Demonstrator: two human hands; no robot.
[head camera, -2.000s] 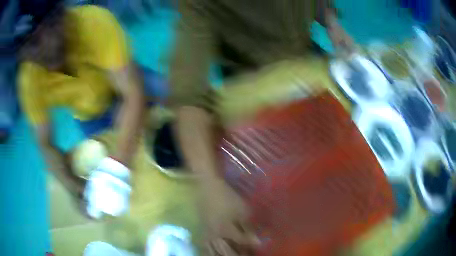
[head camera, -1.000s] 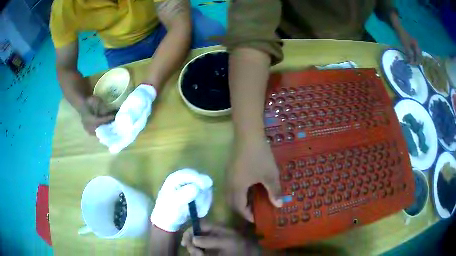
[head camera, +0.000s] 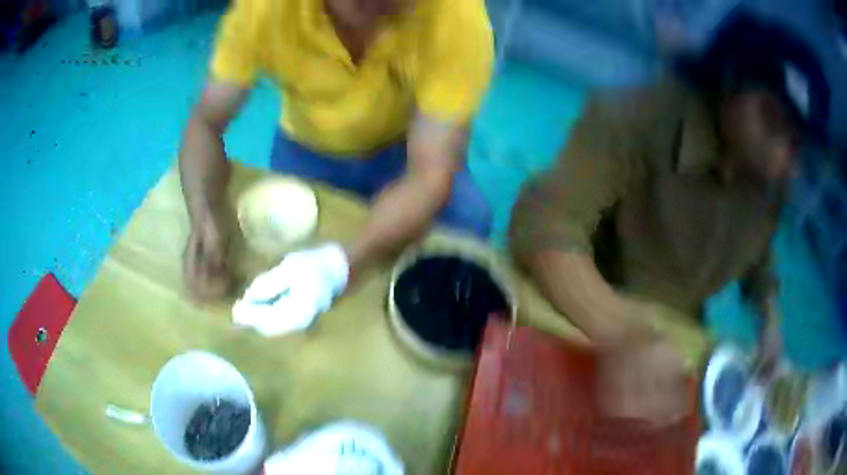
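My left hand (head camera: 336, 451), in a white knit glove, shows blurred at the bottom edge and is cut off by it. Its fingertips and anything in them are hidden. My right hand is out of the picture. The white plastic cup (head camera: 167, 408) stands to the left of my glove, with dark small parts (head camera: 217, 429) at its bottom. A short pale piece (head camera: 125, 415), perhaps its handle, shows at its left side. No hand tool is visible.
The wide bowl (head camera: 402, 327) of black parts is mid-table. A small cream bowl (head camera: 279, 215) is near a person in yellow (head camera: 362, 83), who wears one white glove. Another person in brown (head camera: 650, 186) reaches over the red tray (head camera: 520, 408). Plates (head camera: 727, 394) are at right.
The view has swung up and left. My right hand and the dark tool have left the picture, and my gloved hand sits lower. The tray appears lower and its left edge looks raised.
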